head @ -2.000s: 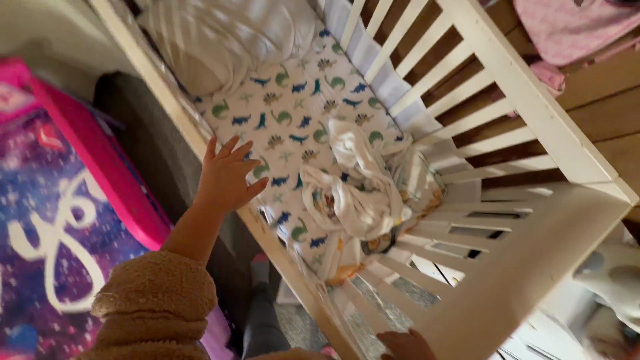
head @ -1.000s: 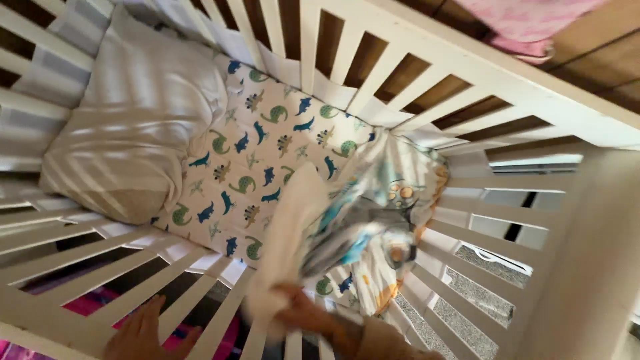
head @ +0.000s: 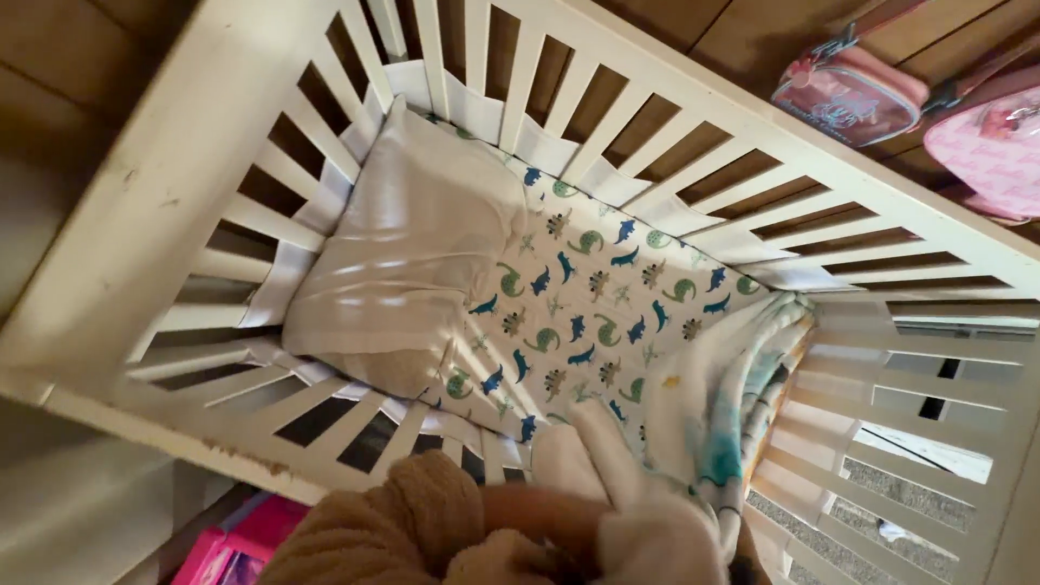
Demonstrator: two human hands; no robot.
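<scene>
A white blanket with coloured print point(head: 707, 406) lies bunched at the right end of the crib, and its pale near part point(head: 658, 520) rises toward me. From the lower left, a bare forearm point(head: 544, 508) in a brown fleece sleeve point(head: 390, 520) reaches to this fabric, which hides the hand. More brown sleeve shows at the bottom edge. A strip of skin point(head: 747, 552) is visible beside the blanket's lower right side; whether it is my right hand is unclear. Under the blanket is a dinosaur-print fitted sheet point(head: 585, 301).
White crib rails point(head: 634, 73) surround the mattress, with a pale liner point(head: 561, 150) along the slats. A large pale pillow point(head: 406, 244) fills the left end. Pink bags point(head: 849, 97) hang outside at the upper right. A bright pink object point(head: 236, 536) stands outside at the lower left.
The blanket, lifted and blurred a second ago, now lies more along the right end, its near part still raised. The hand seen at the near left rail is gone from there.
</scene>
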